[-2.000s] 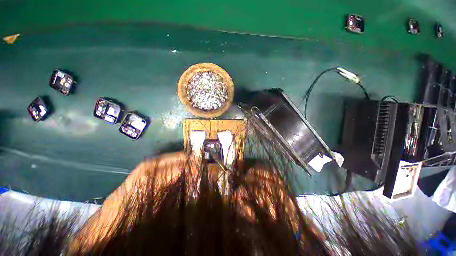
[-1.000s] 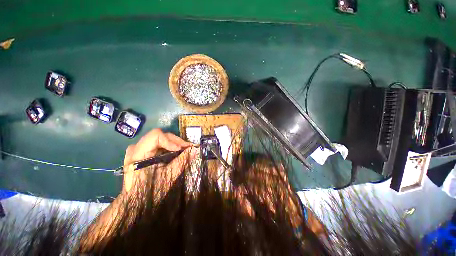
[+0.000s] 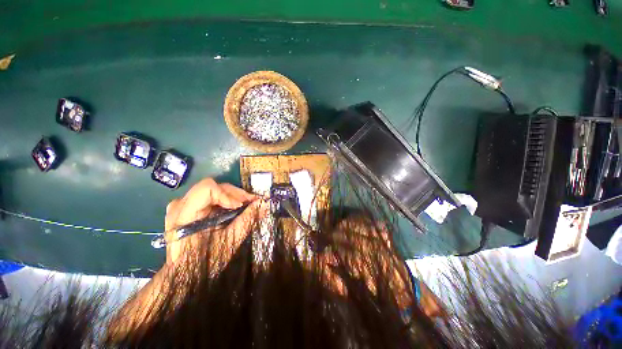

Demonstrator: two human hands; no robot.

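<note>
An electronic unit [image 3: 282, 202] sits between two white strips on the tan fixture [image 3: 286, 163]. My left hand [image 3: 208, 211] holds a dark pen-shaped wire holder [image 3: 204, 225], its front end at the unit's left side. A thin solder wire [image 3: 82, 226] runs from the left edge to the holder's pale rear end. My right hand [image 3: 358, 249], partly behind hanging hair, holds the dark thin soldering iron [image 3: 302, 223], its tip at the unit. My fingers on the iron are mostly hidden by hair.
A round tan bowl [image 3: 233, 127] of silvery shavings stands behind the fixture. A black fan [image 3: 395, 167] leans at its right, beside white tissue [image 3: 466, 203]. A black ridged box [image 3: 508, 174] is farther right. Several loose units [image 3: 170, 169] lie at left. A green conveyor belt [image 3: 307, 10] runs behind.
The view has shifted slightly. My left hand, low by the fixture two seconds ago, has come up beside the unit with the wire holder. The units on the belt have moved toward the top edge.
</note>
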